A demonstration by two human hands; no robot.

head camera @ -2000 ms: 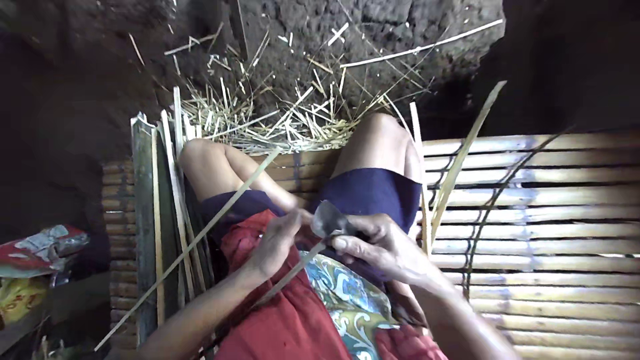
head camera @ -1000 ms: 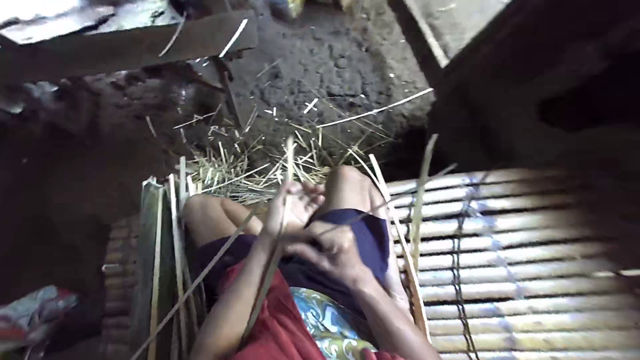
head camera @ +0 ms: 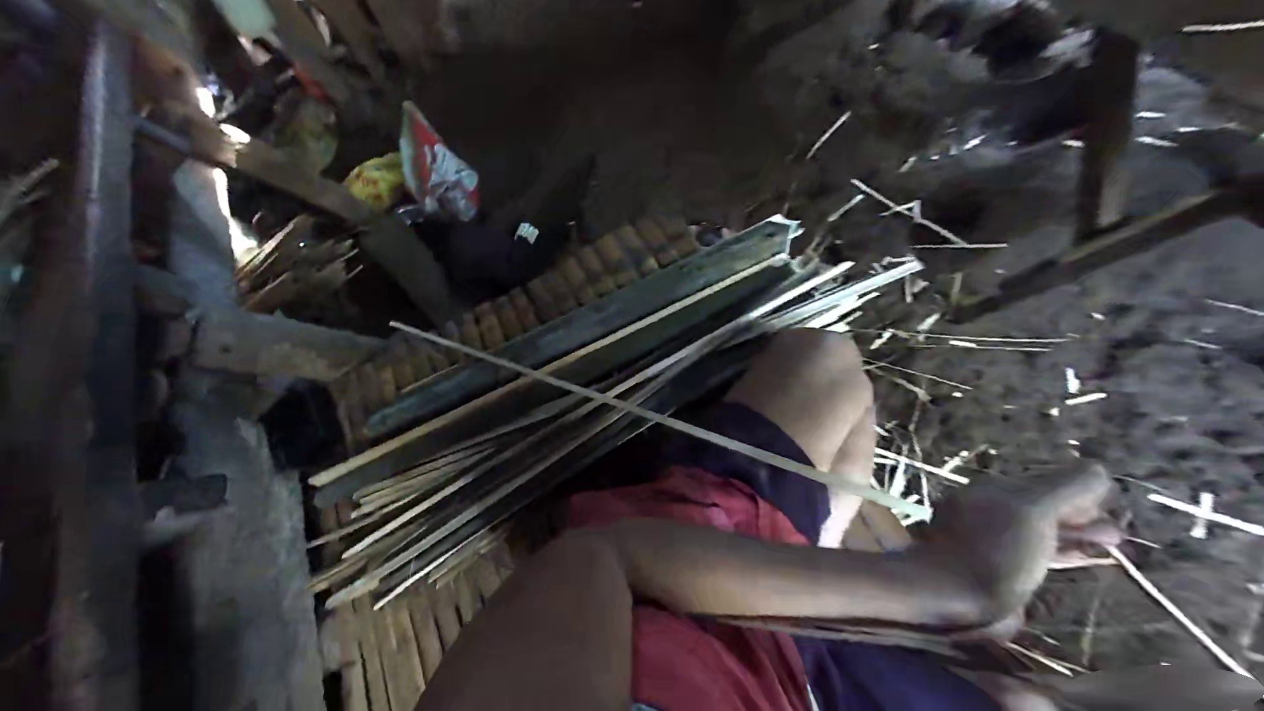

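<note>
My left hand (head camera: 1032, 543), at the lower right, has its fingers closed around a thin bamboo strip (head camera: 1175, 607) that slants down to the right edge. Under my left forearm runs another flat strip (head camera: 839, 632). A long pale strip (head camera: 632, 407) crosses over a bundle of split bamboo (head camera: 553, 444) and my thigh, its wider end near my left wrist. Dark green split bamboo pieces (head camera: 592, 308) lie along the bundle's far side. At the bottom right corner is a blurred shape; whether it is my right hand cannot be told.
Beneath the bundle is a bamboo slat platform (head camera: 395, 642). Wooden beams (head camera: 212, 553) stand at the left. Red-white and yellow packets (head camera: 439, 168) lie at the upper left. Bamboo scraps (head camera: 948, 341) are scattered over the dark ground, with a wooden post (head camera: 1106, 138) at the upper right.
The view has swung far to the left, bringing in the bundle, packets and beams. My right hand, plainly seen near my left one before, can no longer be made out clearly.
</note>
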